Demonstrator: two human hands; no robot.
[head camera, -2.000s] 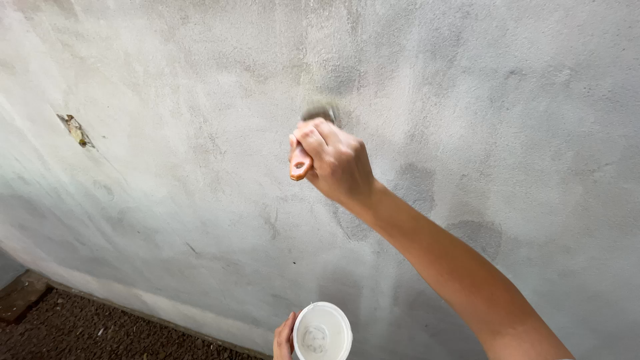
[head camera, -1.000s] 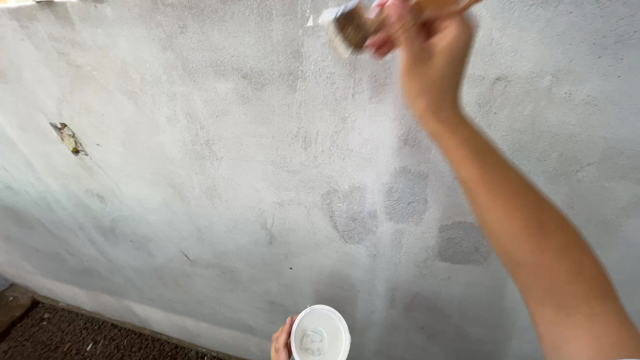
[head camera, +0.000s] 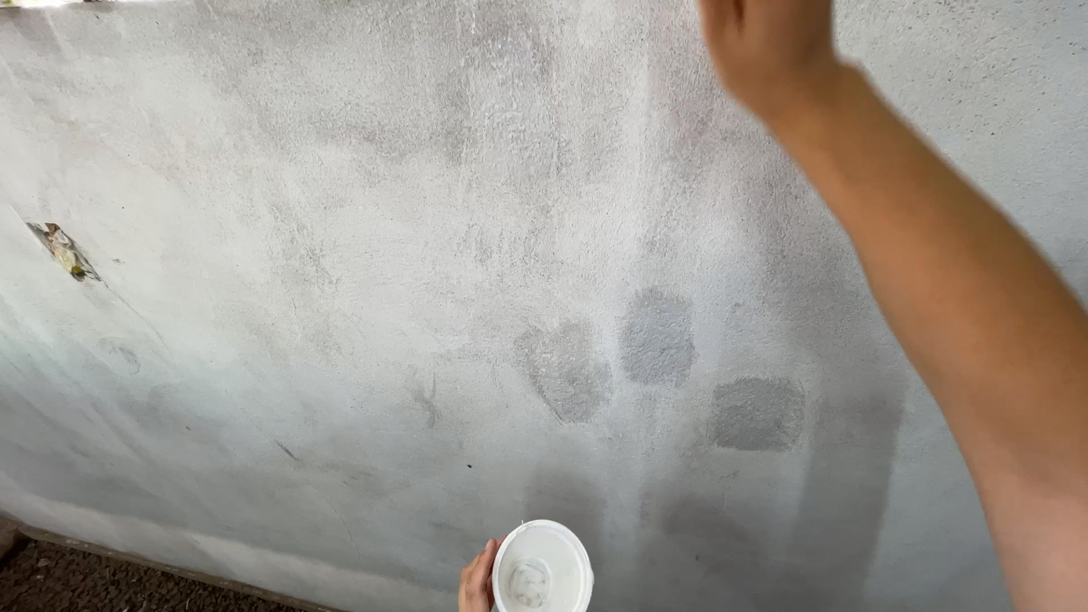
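At the bottom middle, my left hand (head camera: 477, 580) holds a white plastic cup (head camera: 544, 568) by its side; a little whitish stuff shows in its bottom. My right hand (head camera: 769, 47) is raised at the top edge, its fingers cut off by the frame, so the paintbrush seen before is out of view. Behind both hands stands a rough plastered wall (head camera: 382, 280), mottled grey and white. Grey patches mark it right of the middle, one of them (head camera: 659, 337) above and to the left of another (head camera: 758, 414).
A small broken hole (head camera: 65, 252) with rough edges opens in the wall at the left. Dark, coarse ground (head camera: 102, 582) meets the wall's foot at the lower left. A bright edge (head camera: 42, 3) shows at the top left.
My right hand, with the paintbrush, has gone from the wall's middle up to the top edge, where the brush has left the view. My left hand still holds the cup low down.
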